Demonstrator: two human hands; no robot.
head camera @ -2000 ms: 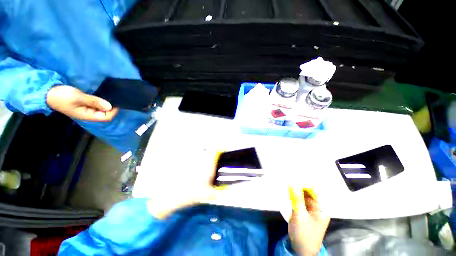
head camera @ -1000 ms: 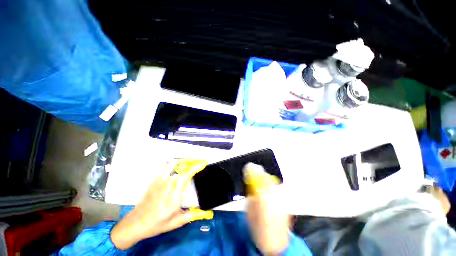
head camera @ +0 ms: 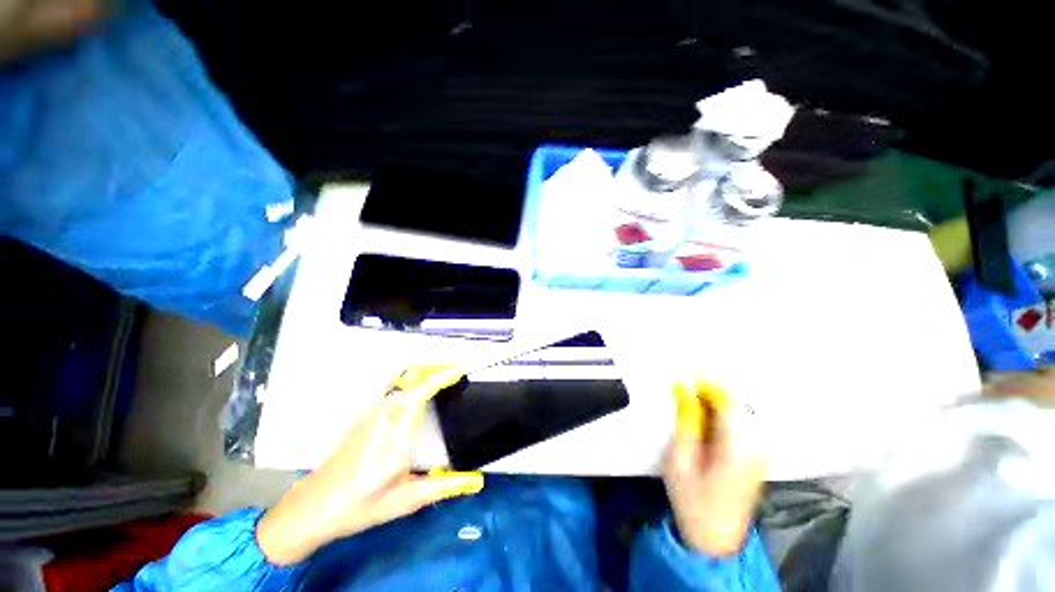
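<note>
A glossy black phone screen (head camera: pixel 532 411) is held by its left end in my left hand (head camera: pixel 364 463), between yellow-covered fingertips, tilted above the white table near its front edge. White streaks of light cross its upper part. My right hand (head camera: pixel 712 463) is to the right of the screen, apart from it and slightly blurred, with yellow-covered fingertips bunched. Whether it holds a wipe cannot be told against the white table. A second black screen (head camera: pixel 434 295) lies on the table behind my left hand, and a third dark one (head camera: pixel 440 211) lies behind that.
A blue tray (head camera: pixel 613 281) at the table's (head camera: pixel 856 335) far side holds white bottles (head camera: pixel 654 214) and a white bundle. A crumpled white wipe (head camera: pixel 746 112) tops one bottle. Black trays (head camera: pixel 463 93) stand beyond. A person's blue sleeve (head camera: pixel 150 174) is at left, a pale grey sleeve (head camera: pixel 960 497) at right.
My left hand has taken hold of a screen. My right hand was over it one second ago and has moved right, off it. The screen at the table's right is gone from view.
</note>
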